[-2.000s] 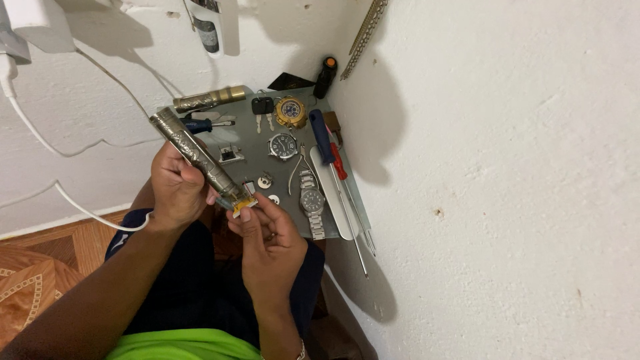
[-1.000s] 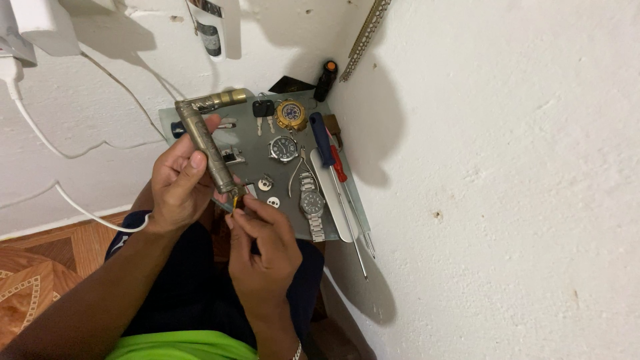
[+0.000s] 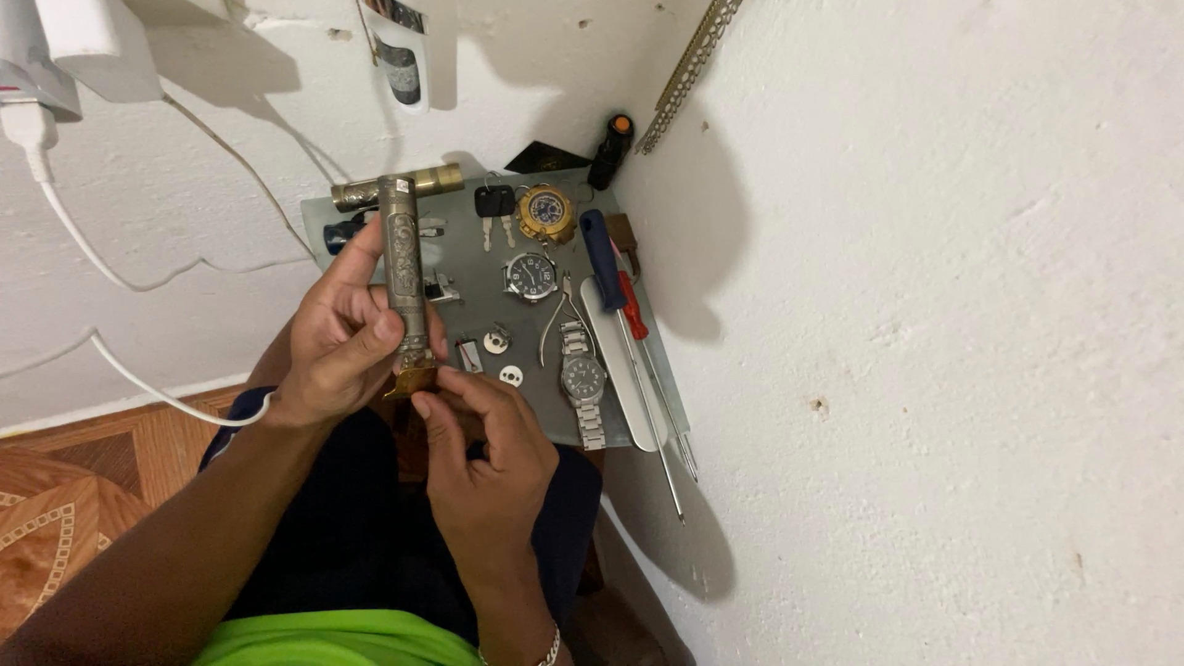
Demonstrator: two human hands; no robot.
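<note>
My left hand (image 3: 347, 338) grips an engraved metal hair trimmer body (image 3: 401, 245), held nearly upright. At its lower end is a gold-coloured blade part (image 3: 413, 377), which the thumb and fingers of my right hand (image 3: 490, 444) pinch. Behind the trimmer body lies a second engraved metal cylinder (image 3: 439, 179) with a brass-coloured end. A small metal part (image 3: 442, 288) sits just right of my left hand. Two small round metal pieces, one of them a perforated disc (image 3: 511, 376), lie beyond my right hand, beside a small rectangular part (image 3: 470, 355).
The glass shelf (image 3: 490, 310) also holds keys (image 3: 495, 203), a gold watch (image 3: 546, 213), a black-dial watch (image 3: 531, 277), a steel-bracelet watch (image 3: 583, 377), nippers (image 3: 564, 319), a blue-handled screwdriver (image 3: 603, 261), a red-handled tool (image 3: 633, 310) and a padlock (image 3: 622, 236). White walls stand behind and right; a white cable (image 3: 176, 395) hangs left.
The trimmer body has turned from a slant to nearly upright. Its gold-coloured end now shows more plainly between my right fingers.
</note>
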